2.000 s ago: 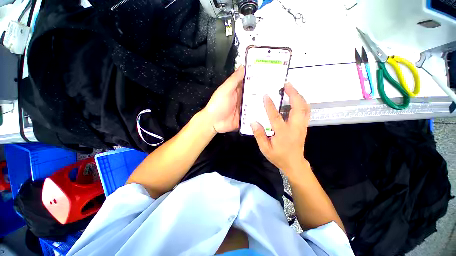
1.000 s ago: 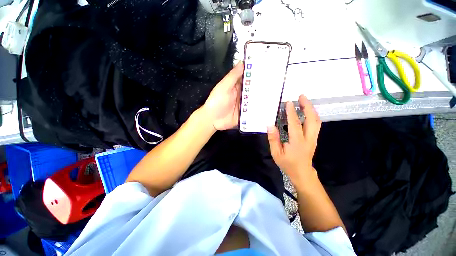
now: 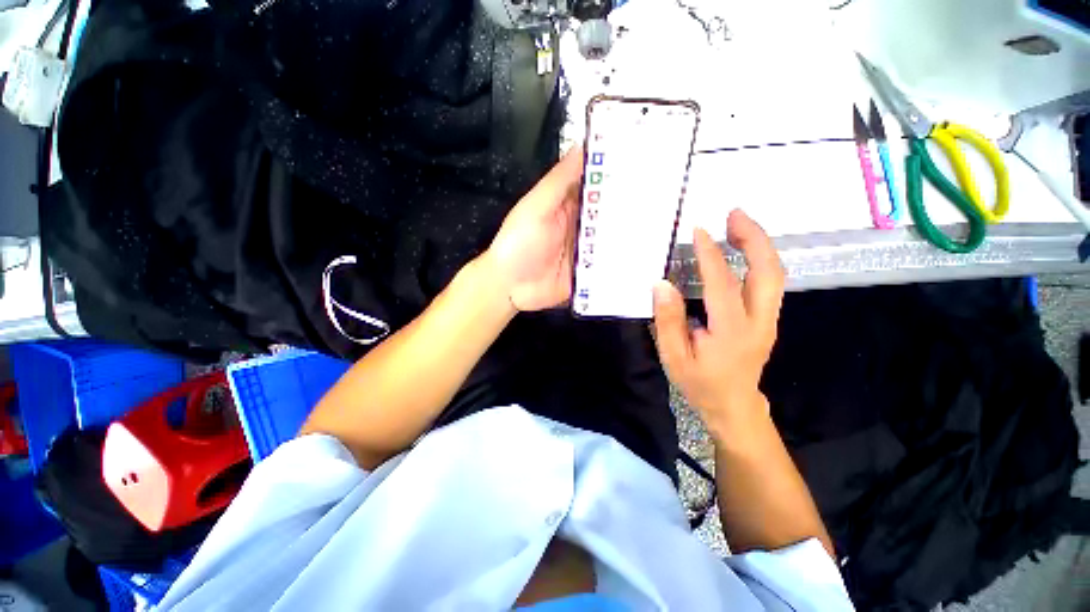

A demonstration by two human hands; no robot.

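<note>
A smartphone [image 3: 636, 209] with a lit white screen and a column of small icons stands in the middle of the view, over the table's front edge. My left hand [image 3: 544, 239] holds it from its left side; the fingers behind it are hidden. My right hand [image 3: 723, 317] is just right of the phone's lower end, fingers apart and holding nothing; the thumb is close to the phone's edge. A black garment [image 3: 263, 179] with pale specks lies on the left, with a white cord loop [image 3: 338, 305] on it.
Scissors [image 3: 944, 179] with green and yellow handles and pink and blue snips [image 3: 879, 173] lie on the white table [image 3: 777, 191]. The machine's presser foot area [image 3: 544, 54] is at the top. Black cloth [image 3: 920, 418] hangs at right. A blue crate [image 3: 126, 380] and red container [image 3: 179, 454] are lower left.
My right hand has moved right, off the phone's screen. The screen has changed from a page with a green bar to a column of icons. My left hand still holds the phone.
</note>
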